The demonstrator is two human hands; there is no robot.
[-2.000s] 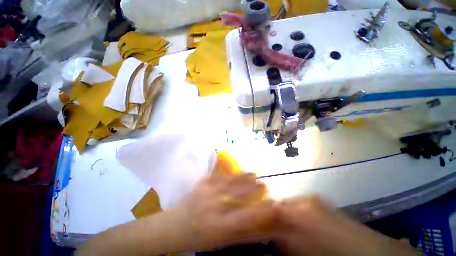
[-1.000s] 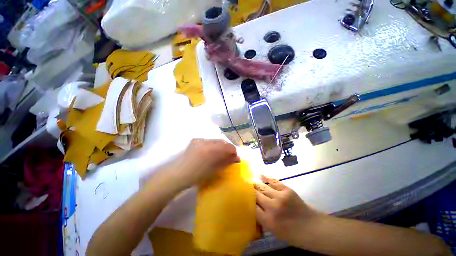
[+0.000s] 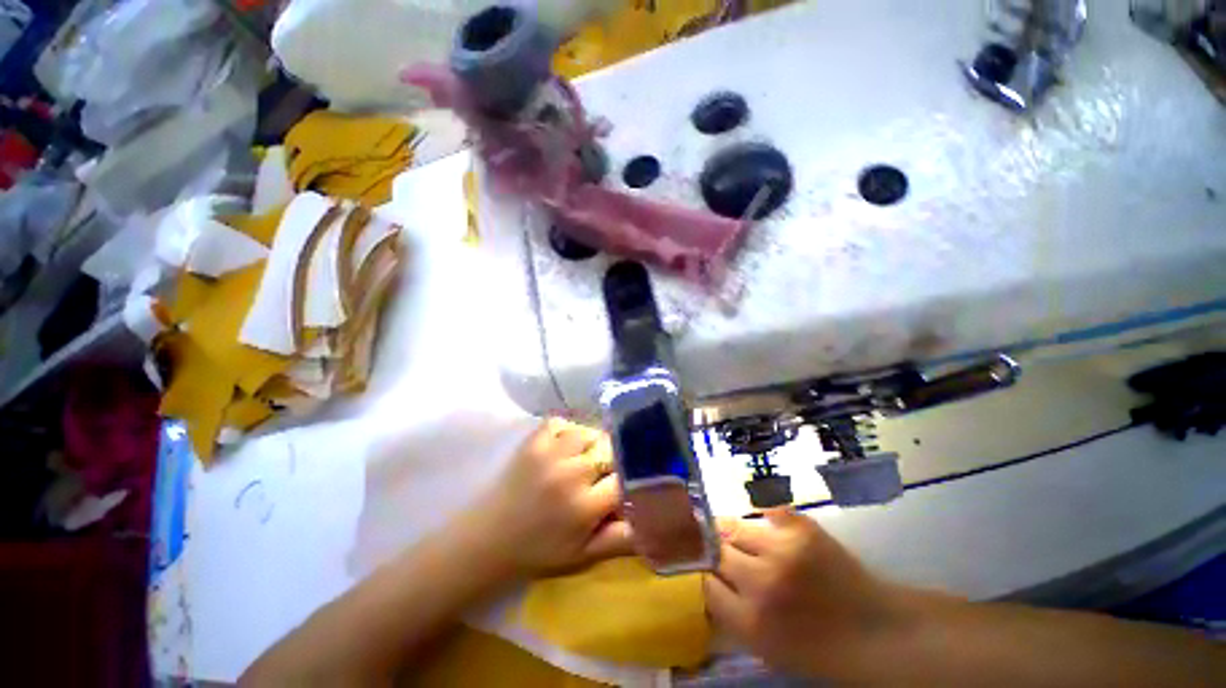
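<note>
A mustard-yellow panel (image 3: pixel 612 616) lies between my hands, below the chrome guard (image 3: pixel 659 470) of the white sewing machine head (image 3: pixel 861 255). A white piece (image 3: pixel 437 477) lies under my left forearm, and a white edge shows below the yellow. My left hand (image 3: pixel 571 495) is left of the guard, fingers bent on the work. My right hand (image 3: pixel 773 578) is right of the guard, its fingertips at the panel's right edge. The needle and presser foot are hidden behind the guard, so the fabric's place under them cannot be told.
A bundle of yellow-and-white pieces (image 3: pixel 316 303) lies at the table's left, with yellow cut pieces (image 3: pixel 350 155) behind it. A pink cloth strip (image 3: pixel 632 222) is tied round the grey knob (image 3: pixel 500 54). Black parts (image 3: pixel 1183 390) sit on the bed at right. A white bundle (image 3: pixel 390 47) is behind.
The view has moved closer to the machine head, so the guard looks larger. The yellow panel, held in front of the needle area earlier, now lies lower and flatter, with my hands close on both sides.
</note>
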